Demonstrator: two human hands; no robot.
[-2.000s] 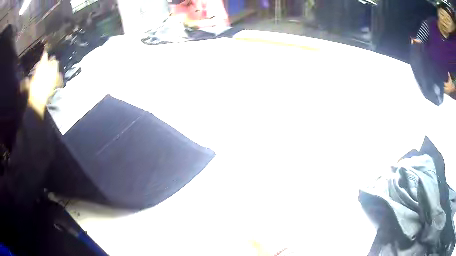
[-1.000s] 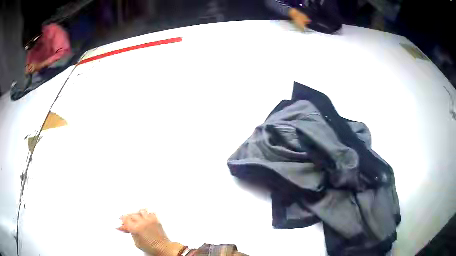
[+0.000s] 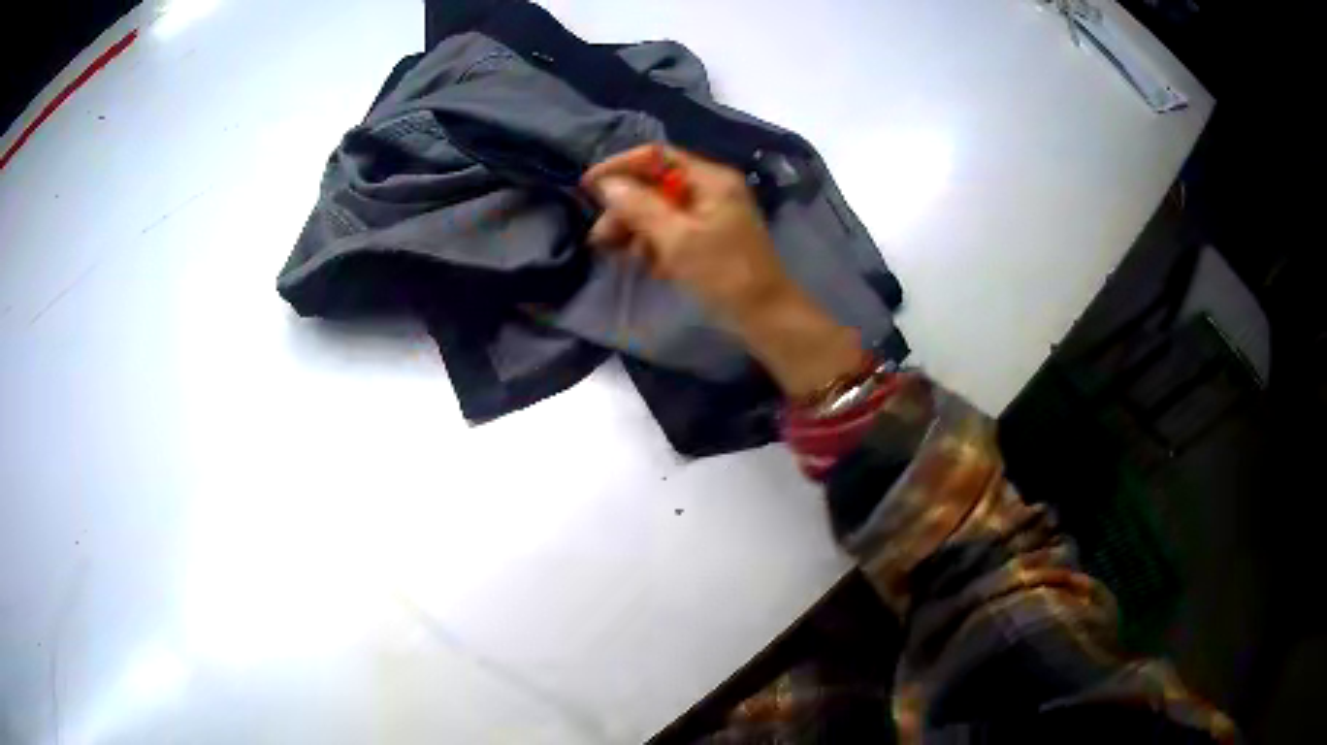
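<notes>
A dark denim garment (image 3: 437,218) lies heaped on the white table, its grey inside mostly facing up and dark edges around it. My right hand (image 3: 684,233) is over the middle of the garment, slightly blurred, with the fingers curled around a small orange piece, likely thread snips (image 3: 671,182). Its blades cannot be made out. Whether the fingertips also pinch the cloth cannot be told. My left hand is out of the picture.
The white table (image 3: 364,539) has a red line (image 3: 66,102) at the far left. A thin pale object (image 3: 1128,61) lies near the top right edge. A dark green basket (image 3: 1135,510) stands below the table edge at right.
The view has turned, and the garment now shows further left and higher. My right hand has moved from the bare table onto the garment. The coworkers have left the picture.
</notes>
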